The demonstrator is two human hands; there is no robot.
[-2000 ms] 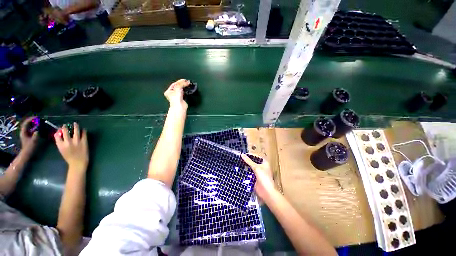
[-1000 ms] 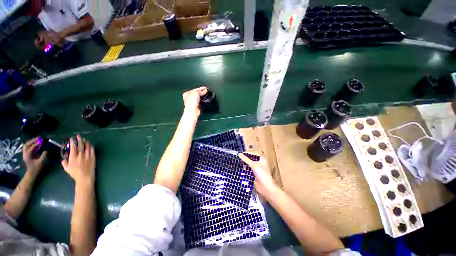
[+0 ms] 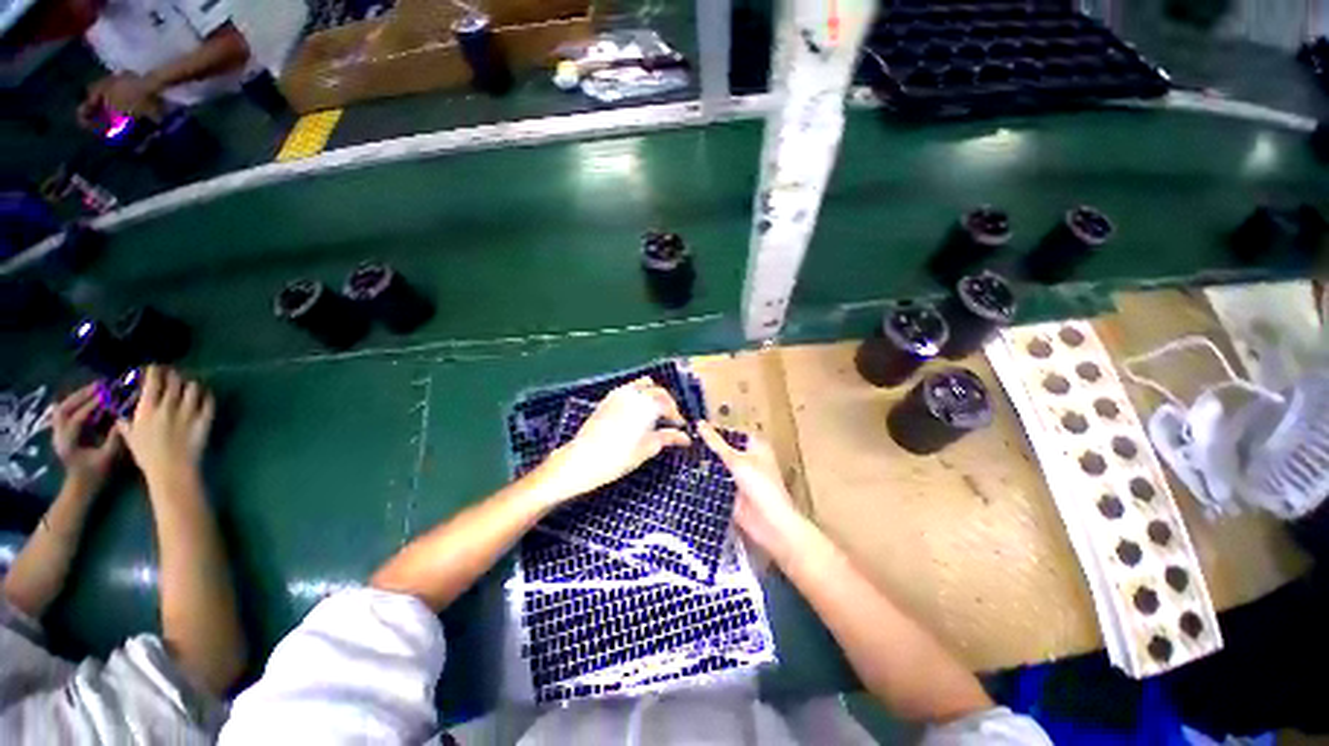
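My right hand (image 3: 748, 477) grips the upper right corner of a tilted pad sheet (image 3: 656, 510) with a grid of small black rectangles. The sheet lies over stacked pad sheets (image 3: 641, 634). My left hand (image 3: 624, 434) is at the sheet's upper edge, fingertips close to my right thumb. Its fingers are bent together; whether a pad is pinched between them is too small to tell. A black cylinder unit (image 3: 668, 268) stands upright on the green belt beyond my hands, touched by neither.
Several black cylinders (image 3: 940, 410) stand on the cardboard (image 3: 904, 539) and belt at right. A white parts tray (image 3: 1108, 496) and a fan (image 3: 1253, 445) are further right. A white post (image 3: 794, 175) rises beyond the sheets. A neighbour's hands (image 3: 163, 423) work on a lit unit at left.
My left hand has let go of the cylinder on the belt and come back to the sheet's upper edge. The belt cylinders have shifted right in the view. My right hand still holds the sheet.
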